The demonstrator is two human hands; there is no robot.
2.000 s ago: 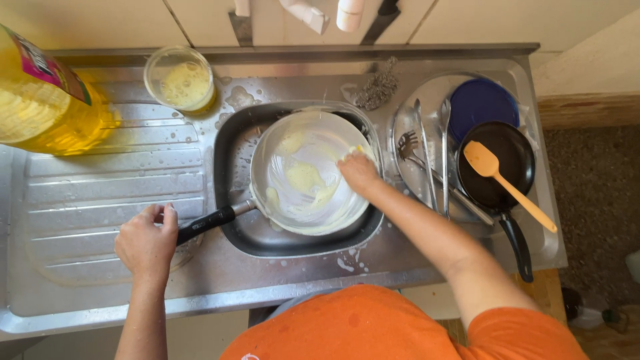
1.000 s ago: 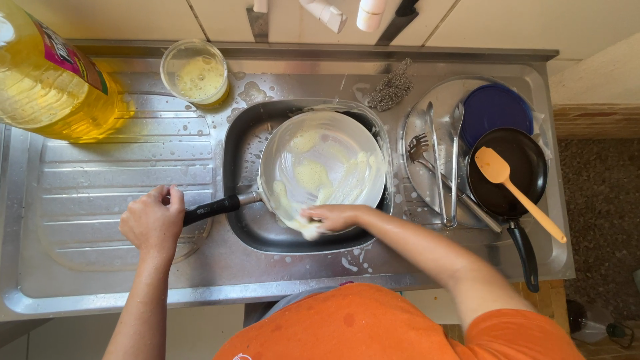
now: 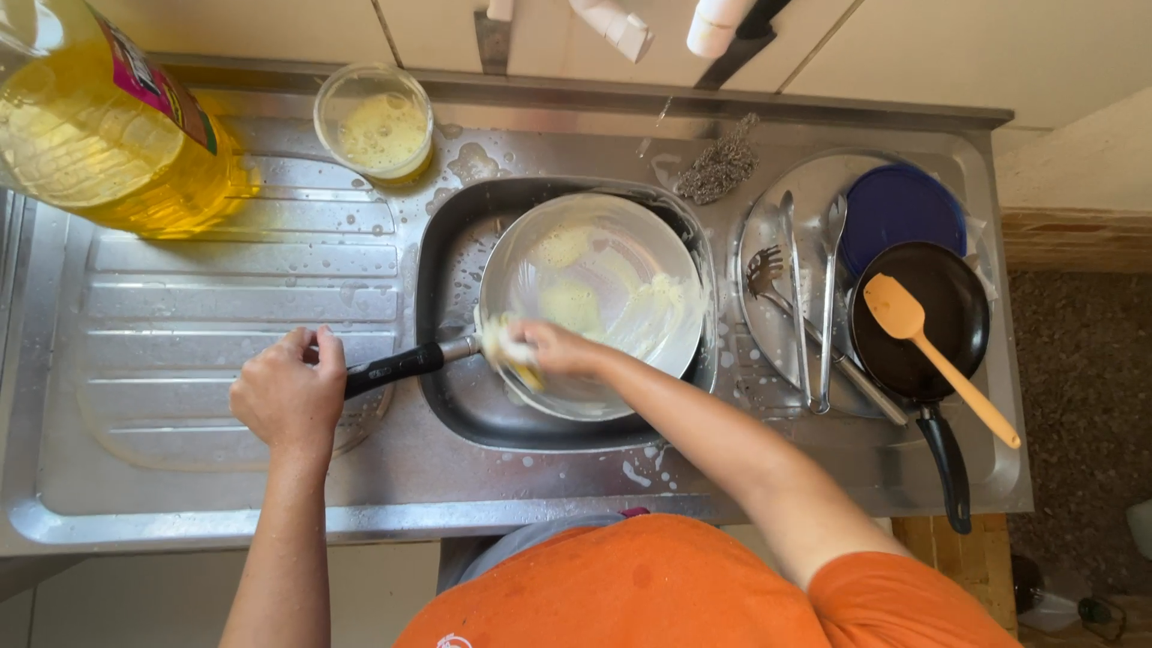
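A light-coloured frying pan, its inside smeared with suds, rests over the sink basin. My left hand is closed on the end of the pan's black handle. My right hand presses a foamy, yellowish sponge against the pan's left rim, near the handle joint; motion blurs the sponge. Behind the basin, to the left, stands a clear plastic tub with yellow sudsy liquid. A metal scouring pad lies behind the basin on the right.
A large bottle of yellow liquid stands on the ribbed drainboard. At right, a round metal lid or tray carries metal tongs, a pasta server, a blue lid and a small black frying pan with an orange spatula.
My right hand has moved from the pan's right side, along its near edge, to the left rim by the handle. My left hand stays at the handle.
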